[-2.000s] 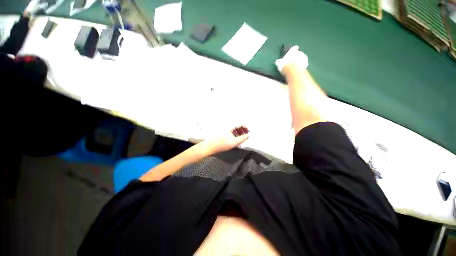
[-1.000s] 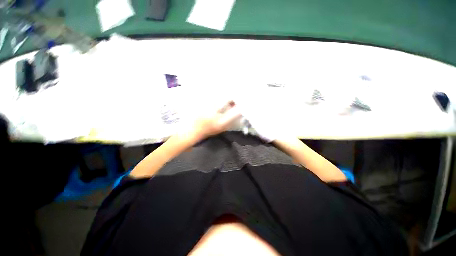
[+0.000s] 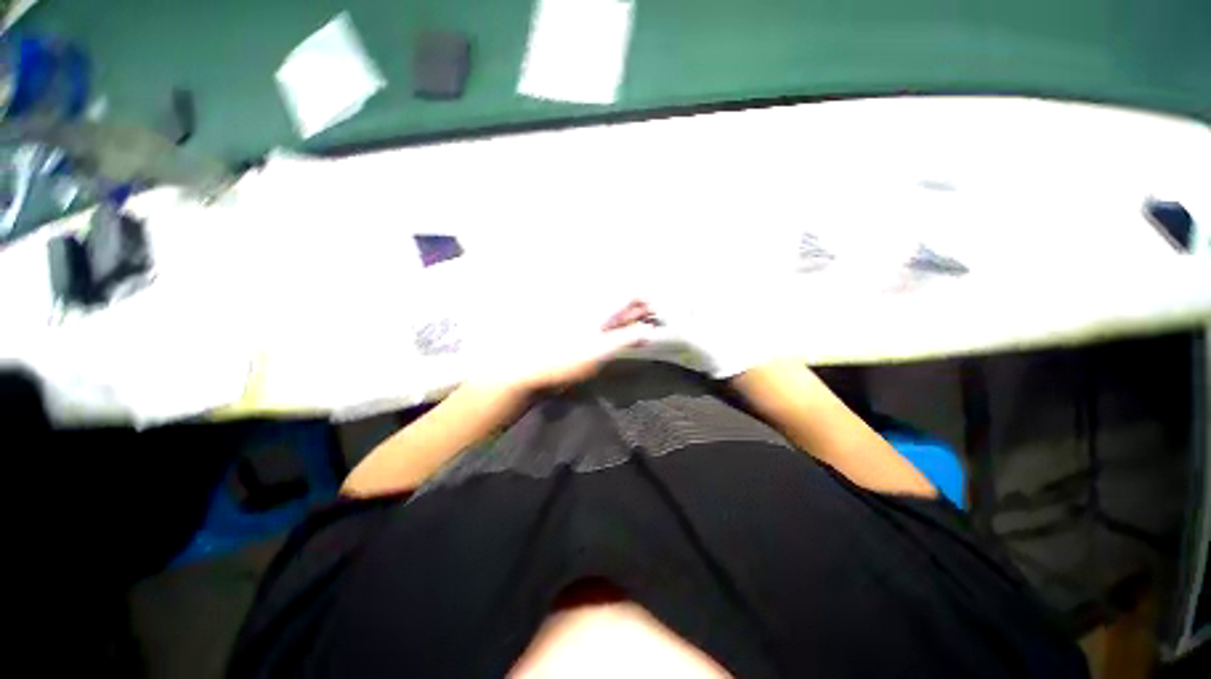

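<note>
My left hand (image 3: 600, 348) is at the bench's near edge in front of my waist, overexposed and blurred. A small dark red piece (image 3: 632, 316) shows at its fingertips. My right hand (image 3: 717, 356), in a white glove, is close to the left one and almost melts into the white bench (image 3: 571, 199); its fingers and anything in them cannot be made out. A small purple-black piece (image 3: 437, 248) lies on the bench to the left. Patches of fine print from clear bags show at the left (image 3: 438, 336) and right (image 3: 815, 252).
The green belt (image 3: 797, 53) runs along the far side, bearing two white sheets (image 3: 329, 76) (image 3: 576, 51) and a dark flat unit (image 3: 441, 65). Black blocks (image 3: 100, 256) stand at the far left. A dark device (image 3: 1170, 223) lies far right. Blue stools (image 3: 930, 467) are below.
My right hand has come back from the belt to beside my left hand at the bench's near edge. The dark unit formerly near that hand on the belt is out of view. The camera view has shifted.
</note>
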